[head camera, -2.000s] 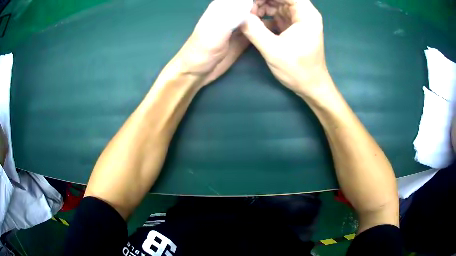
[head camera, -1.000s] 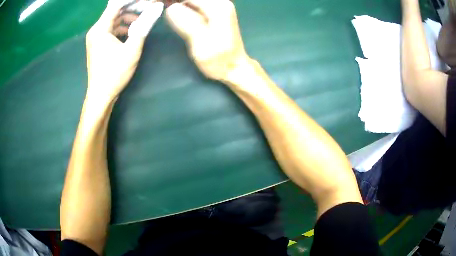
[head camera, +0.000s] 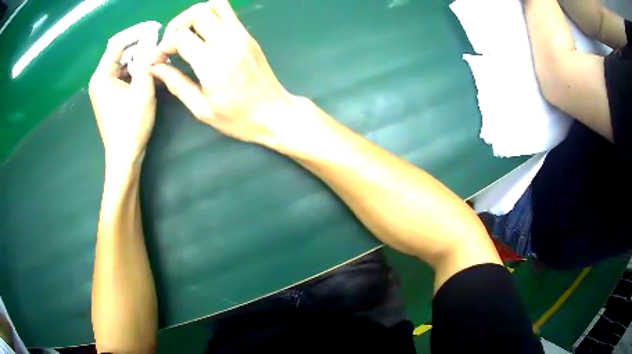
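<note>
My left hand (head camera: 123, 100) is raised over the green table at the upper left, its fingers curled. White finger cots (head camera: 144, 34) cover its fingers. My right hand (head camera: 225, 83) is bare and reaches across from the right. Its thumb and fingertips come together at my left hand's covered fingertips. No phone frame shows. I cannot tell whether something small is pinched where the fingertips meet.
The green table mat (head camera: 277, 200) lies under both arms. White cloths (head camera: 509, 104) with ragged edges lie at the upper right. A neighbouring person's forearm (head camera: 565, 72) rests over them. A bright light reflection crosses the upper left.
The view has swung to the right, so my hands show further left. My right hand now shows whole, its fingers bent beside my left fingertips. The neighbour's arms have come further into view.
</note>
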